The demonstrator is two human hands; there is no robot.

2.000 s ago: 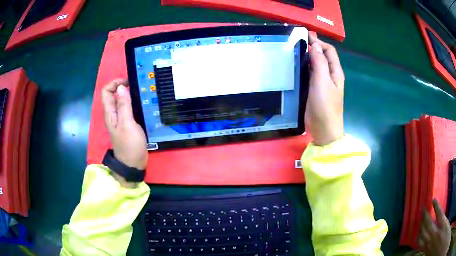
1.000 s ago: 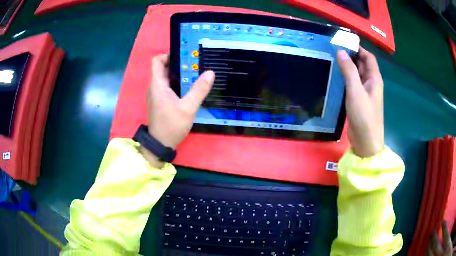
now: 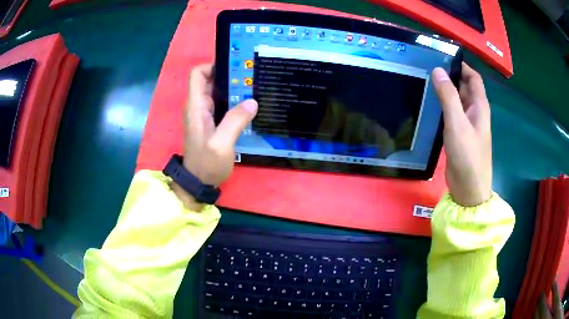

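The tablet (image 3: 337,99) is held by both hands above a red foam pad (image 3: 312,196). Its lit screen shows a black test window over a blue desktop. My left hand (image 3: 215,128) grips the left edge, its thumb on the screen and its fingers hidden behind. My right hand (image 3: 465,124) grips the right edge, its thumb at the screen's upper right. A black wrist band (image 3: 190,180) is on my left wrist. The detachable keyboard (image 3: 299,271) lies below the pad, apart from the tablet.
Stacked red foam pads stand at the left (image 3: 50,131), with a dark tablet (image 3: 14,112) on top, and at the right (image 3: 541,249). Another red pad (image 3: 496,37) lies at the upper right on the green surface (image 3: 112,75). Another person's fingers (image 3: 550,305) show at the lower right edge.
The white pop-up window no longer shows, and the black window is uncovered. My left thumb has moved onto the screen. The view has shifted, and the tablet now tilts down to the right.
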